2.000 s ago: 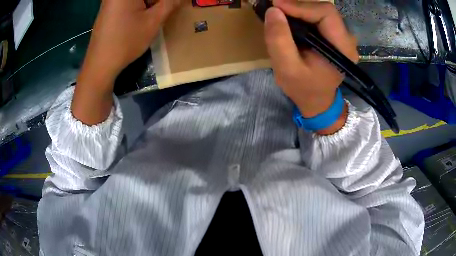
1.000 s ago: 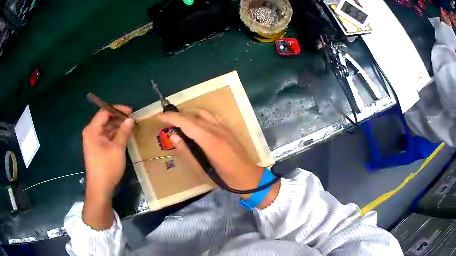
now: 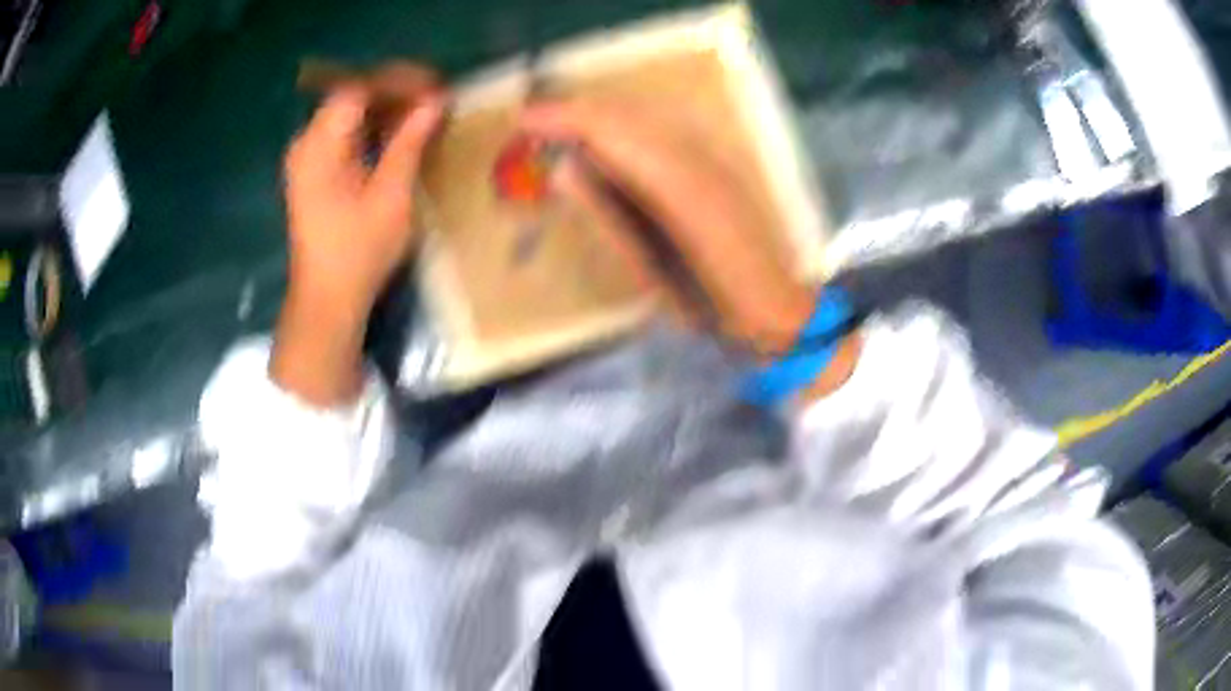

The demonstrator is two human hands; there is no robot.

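The view is blurred. A red housing [image 3: 521, 170] lies on the upper left part of the tan work board [image 3: 635, 257], with a small dark square piece [image 3: 528, 243] below it. My right hand [image 3: 675, 216] is just right of the housing, closed around the dark soldering iron [image 3: 658, 240]; its tip is hard to make out. My left hand [image 3: 344, 182] is at the board's left edge and pinches a thin brownish tool [image 3: 328, 77], perhaps tweezers, pointing up left. The solder wire is too blurred to see.
A white paper [image 3: 95, 203] and a ring or spool [image 3: 45, 292] lie at the left of the green bench. Silvery tools [image 3: 1084, 124] and a long white sheet [image 3: 1161, 88] are at the right. A small red piece [image 3: 145, 27] is at the top left.
Since one second ago, the view has tilted, so the board and hands sit higher in the picture. The tip cleaner and black tray have left the view. Both hands keep their holds.
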